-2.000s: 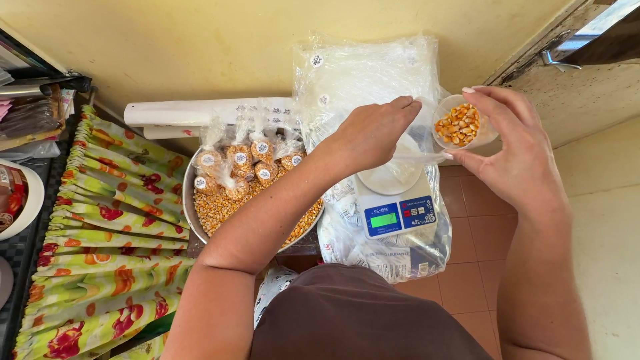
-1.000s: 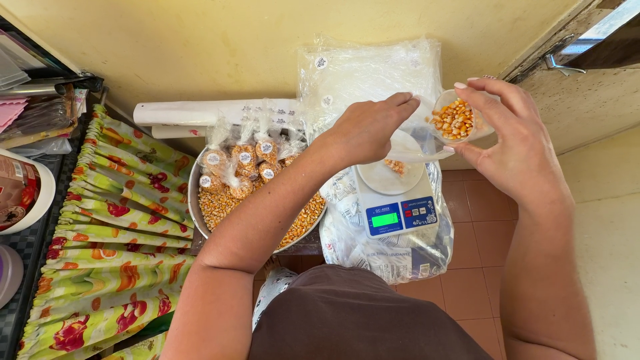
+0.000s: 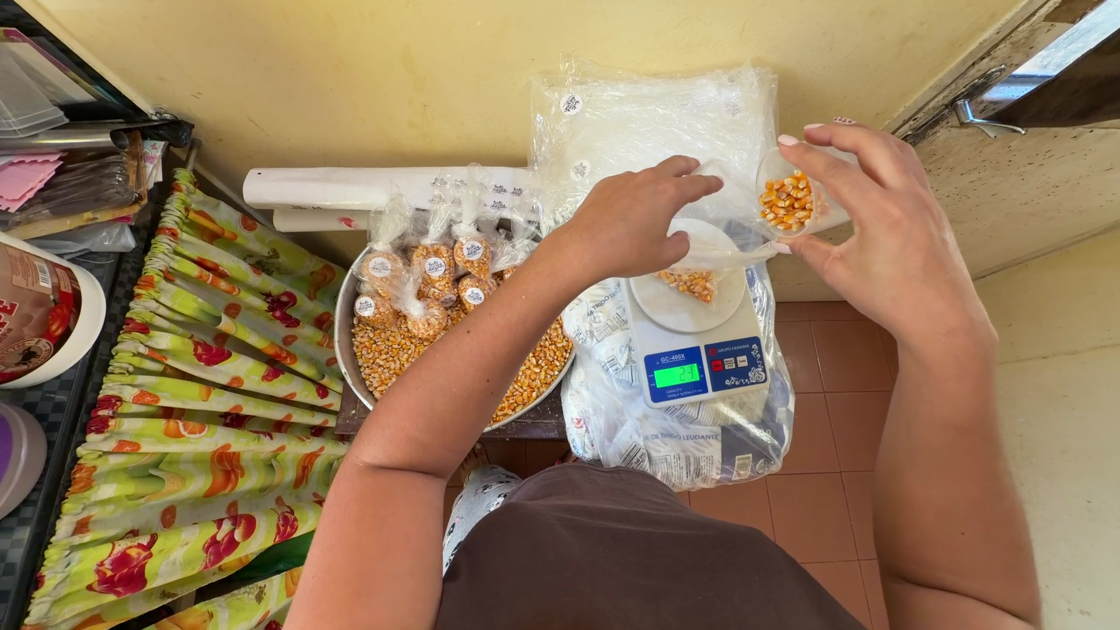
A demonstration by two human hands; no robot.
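Observation:
My right hand [image 3: 875,192] holds a small clear cup [image 3: 789,197] of popcorn kernels, tilted at the mouth of a clear plastic bag. My left hand [image 3: 643,214] is at the bag's other side; its fingertips seem to hold the film, though the grip is partly hidden. The bag's lower end, with kernels [image 3: 691,283] in it, rests on the white plate of a digital kitchen scale [image 3: 693,394] with a lit green display. Left of it, a round metal pan [image 3: 348,350] holds loose kernels and several tied, labelled bags of kernels [image 3: 435,265].
The scale stands on plastic-wrapped packages [image 3: 682,446]. Behind are a stack of clear bags [image 3: 647,122] and white paper rolls [image 3: 385,188] by the wall. A fruit-print curtain [image 3: 210,376] and tubs [image 3: 44,306] are at left, a door handle [image 3: 984,118] at right.
Kernels now show in the bag's lower end on the scale plate; two seconds ago none were visible there. The cup in my right hand has tilted toward the bag.

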